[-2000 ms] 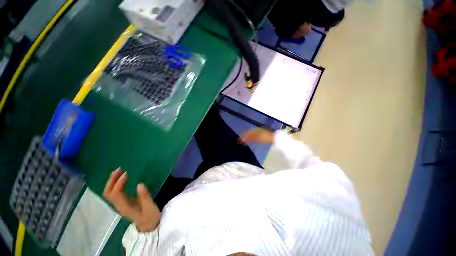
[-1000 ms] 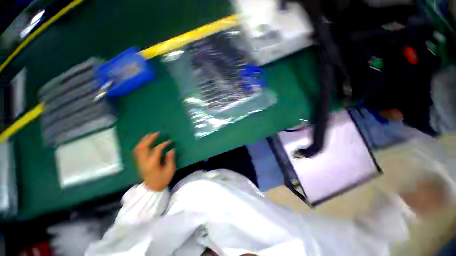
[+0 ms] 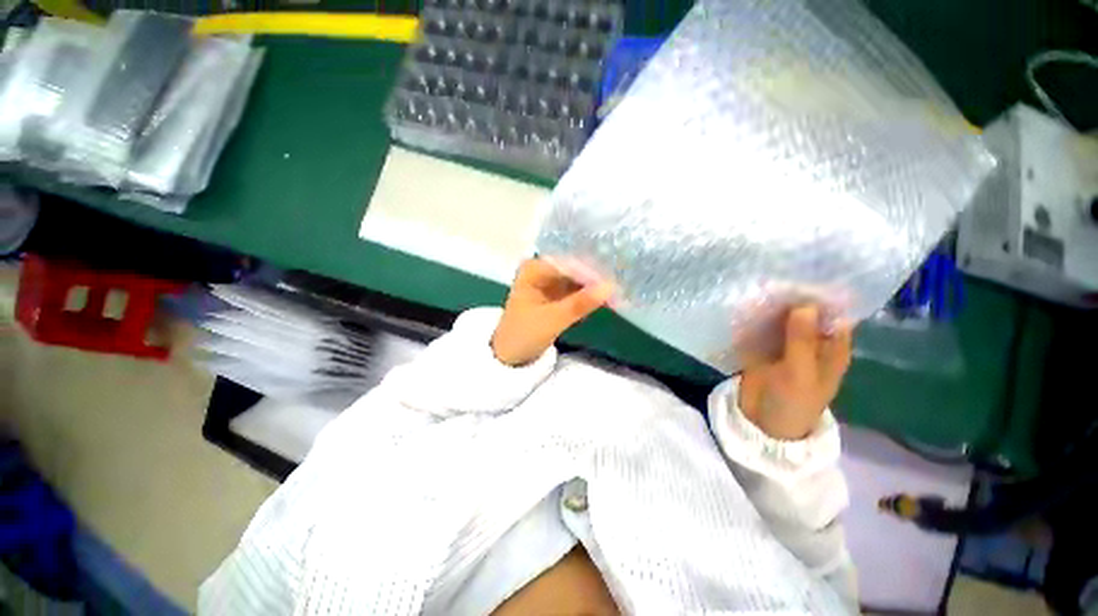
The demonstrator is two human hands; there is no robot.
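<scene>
A large silvery bubble wrap sheet or bag is held up over the bench, tilted, in front of me. My left hand pinches its near left corner between thumb and fingers. My right hand grips its near edge further right, with the thumb on top and some fingers behind the wrap. The wrap hides much of the bench behind it, including most of the blue box. I cannot tell whether anything is inside the wrap.
A blister tray and a pale sheet lie left of the wrap. Bubble bags are piled at the bench's left end. A white device stands right. Below are a red crate, white upright sheets and a pale-topped stand.
Both hands were empty and apart; now they hold the bubble wrap over the bench. The view has turned left, bringing in the piled bags, red crate and upright sheets.
</scene>
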